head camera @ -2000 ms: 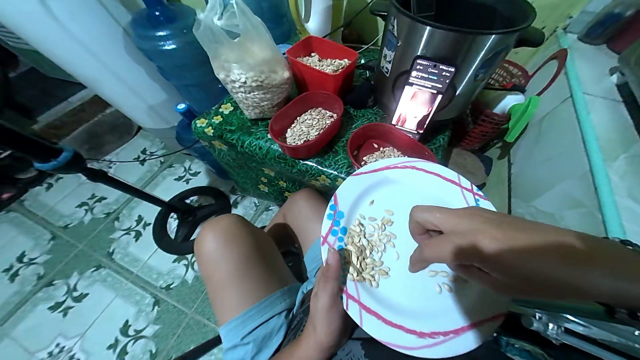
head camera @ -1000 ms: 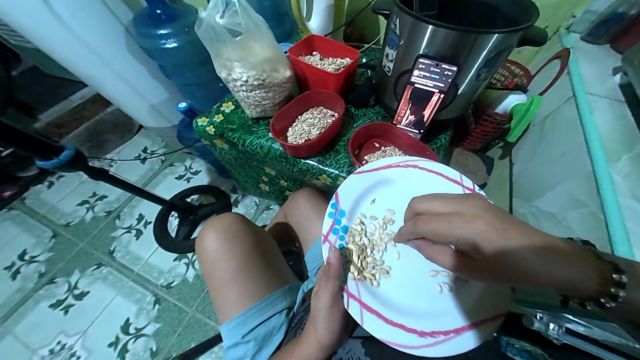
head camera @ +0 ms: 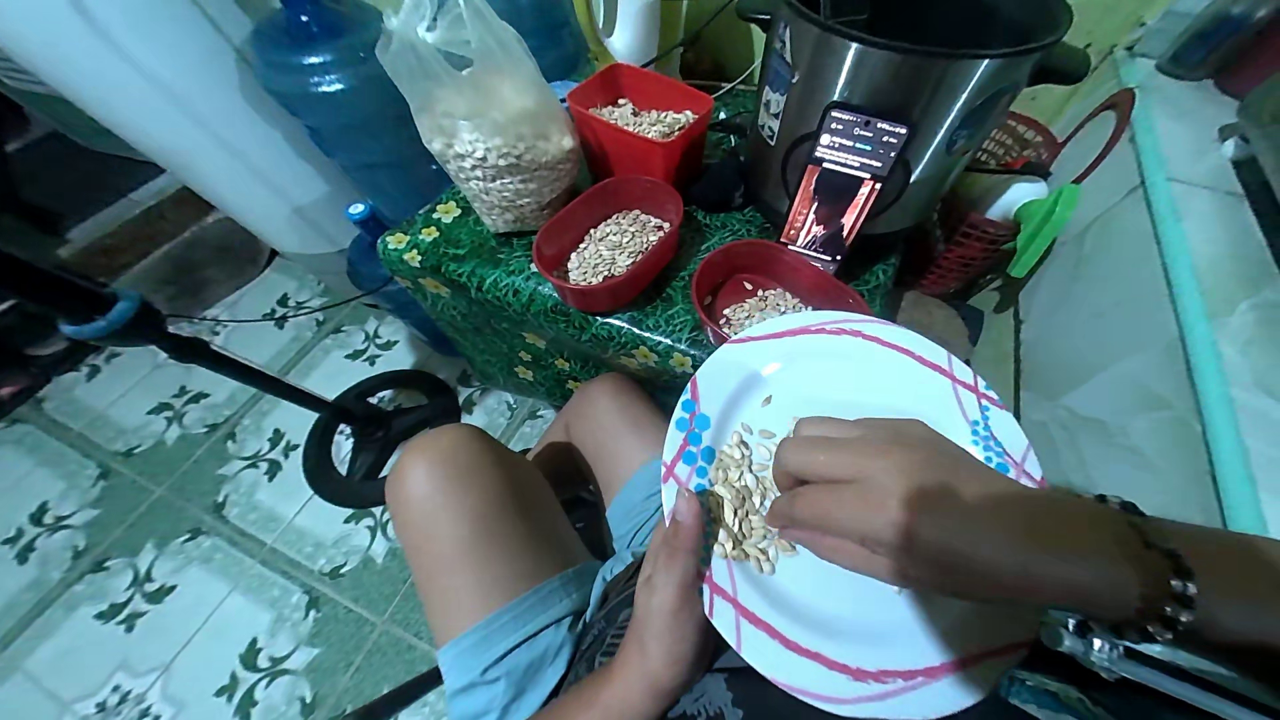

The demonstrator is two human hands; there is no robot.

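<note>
My left hand [head camera: 672, 590] grips the left rim of a white plate [head camera: 850, 660] with pink lines and blue dots, held over my lap. A pile of pale seeds [head camera: 742, 500] lies on the plate's left part. My right hand [head camera: 880, 500] is over the plate with its fingers bent down at the right edge of the pile; its fingertips are partly hidden, so whether it pinches a seed cannot be told. Just beyond the plate is a red bowl [head camera: 770, 262] with some seeds. A second red bowl [head camera: 610, 290] holds more seeds, beside a square red container [head camera: 640, 145] of seeds.
A plastic bag [head camera: 500, 150] of seeds stands on the green flowered tablecloth [head camera: 500, 310]. A phone [head camera: 845, 185] leans on a large metal pot [head camera: 900, 90]. Blue water jugs [head camera: 335, 100] stand behind. A black stand with a round base [head camera: 380, 440] is on the tiled floor.
My right hand has moved left across the plate, to the edge of the seed pile. My left hand has stayed on the rim.
</note>
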